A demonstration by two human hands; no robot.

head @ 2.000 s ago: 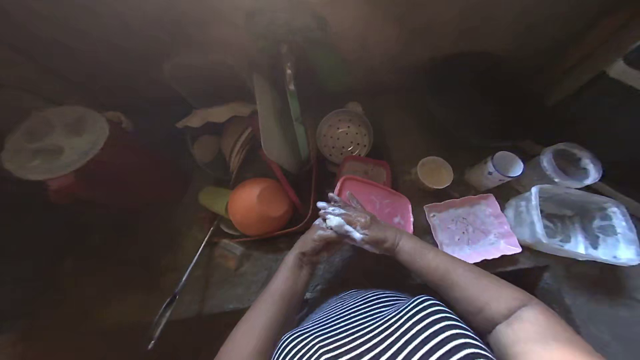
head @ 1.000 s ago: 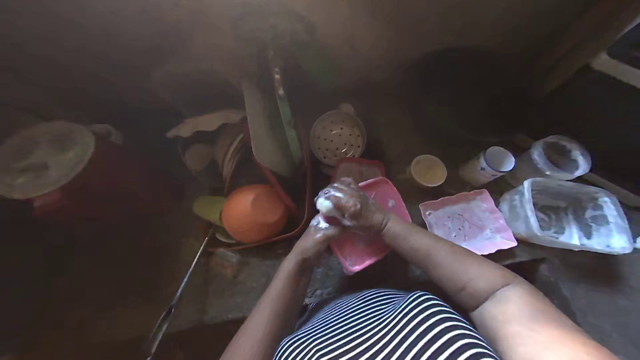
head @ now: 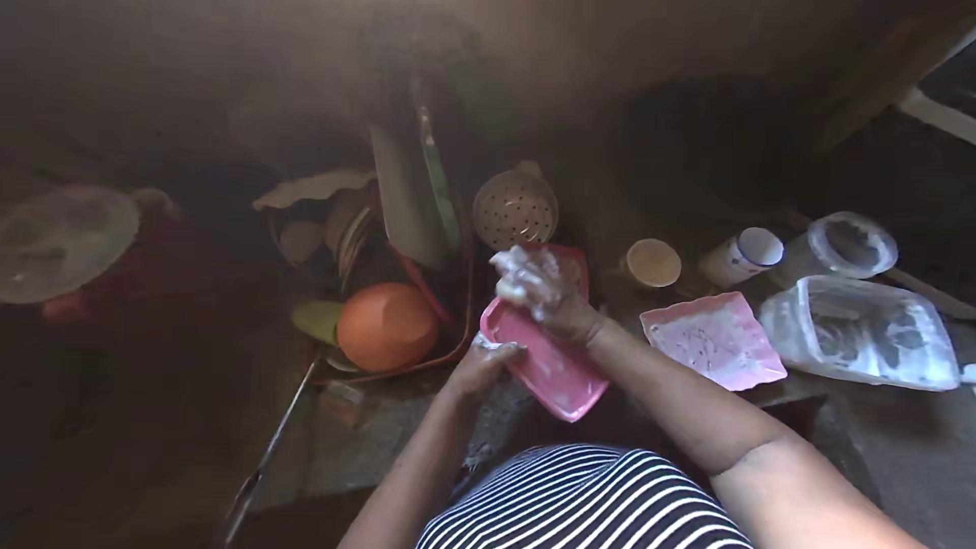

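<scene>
A pink plastic container (head: 553,370) is tilted in front of my body, with suds on its inside. My left hand (head: 488,362) grips its left edge, the thumb over the rim. Thick white lather covers the fingers of my right hand (head: 537,286), which is at the container's upper end; a pale lump shows at its fingers, and I cannot tell what it is. Just behind that hand lies a red-rimmed container (head: 573,263), partly hidden.
To the left are an orange bowl (head: 387,328) and a rack (head: 463,335) of dishes; a perforated strainer (head: 516,210) stands behind. On the right are a yellowish cup (head: 653,263), a white mug (head: 743,255), a pink scalloped dish (head: 713,341), a round clear container (head: 852,244) and a soapy clear tub (head: 877,332).
My hands were together over the pink container; now they are apart, the left holding its edge and the right at its upper end. The container has turned and moved closer to my body.
</scene>
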